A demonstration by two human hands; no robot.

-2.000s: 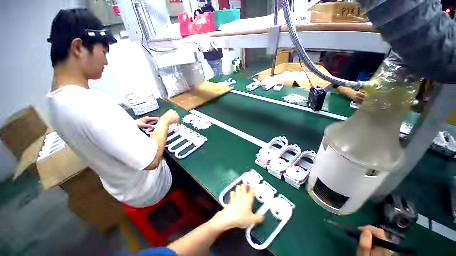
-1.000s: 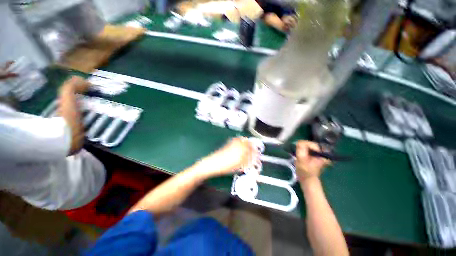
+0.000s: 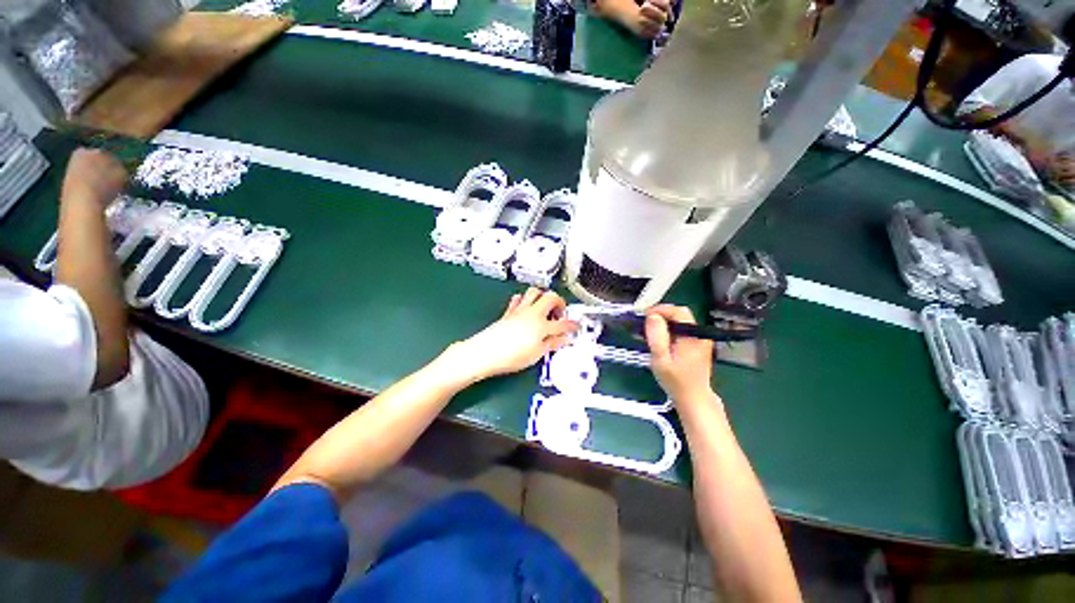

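White oblong housings lie side by side on the green bench in front of me, loops to the right and round discs to the left; the nearest housing [image 3: 607, 431] shows in full. My left hand [image 3: 531, 331] has its fingertips at the disc end of the farthest one, under the fume hood; whether it grips a part cannot be told. My right hand [image 3: 680, 350] holds a black soldering iron [image 3: 721, 333] like a pen, its tip pointing left towards that same end. The tip's exact contact point cannot be made out.
The white fume hood [image 3: 648, 194] hangs just beyond my hands. A dark metal stand [image 3: 747, 283] is right of it. Three housings [image 3: 505, 226] stand left of it. Rows of housings [image 3: 1016, 477] lie at right. A neighbour's arm [image 3: 94, 265] works at left beside small white parts [image 3: 192, 172].
The view has swung right and down. My left hand has moved from lying over the housings to the farthest one's disc end. The housings now point right, and the iron has come in over them.
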